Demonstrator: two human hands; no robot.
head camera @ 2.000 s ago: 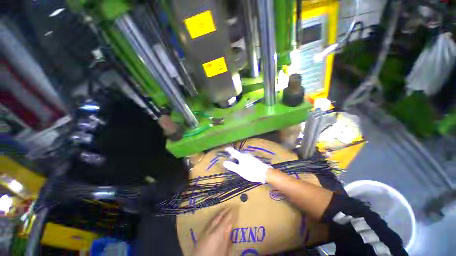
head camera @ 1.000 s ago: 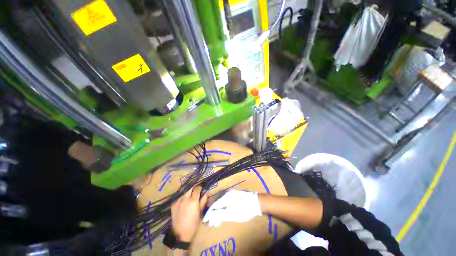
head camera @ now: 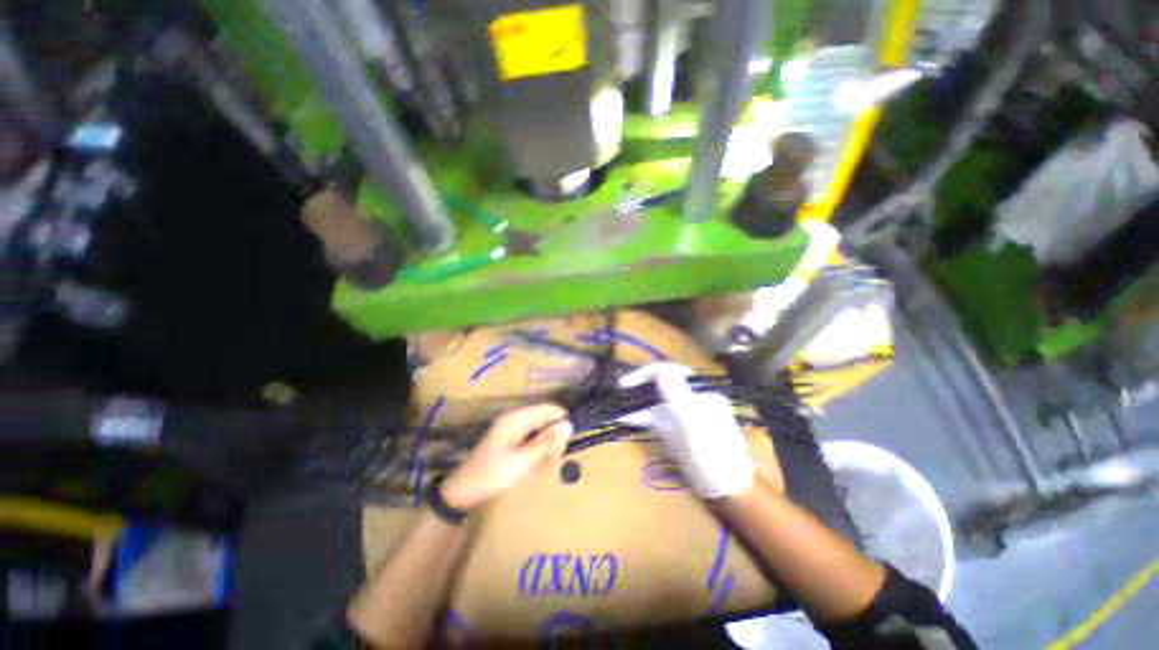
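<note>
Thin black cables lie in a bundle across the round tan cardboard disc. My left hand, bare with a dark wristband, is closed on the cables left of centre, fingertips pinched together. My right hand, in a white glove, lies over the cables to the right, thumb and fingers around part of the bundle. The cable stretch between the hands shows. The frame is blurred, and the cable ends in my fingers cannot be made out.
The green press platen stands just beyond the disc, with chrome tie bars rising from it. Green-handled cutters rest on it. A white round tub stands at lower right. Dark hanging cable masses fill the left.
The view has swung back left. My hands, close together a second ago, are now apart along the bundle; the gloved hand has moved right, onto the cables.
</note>
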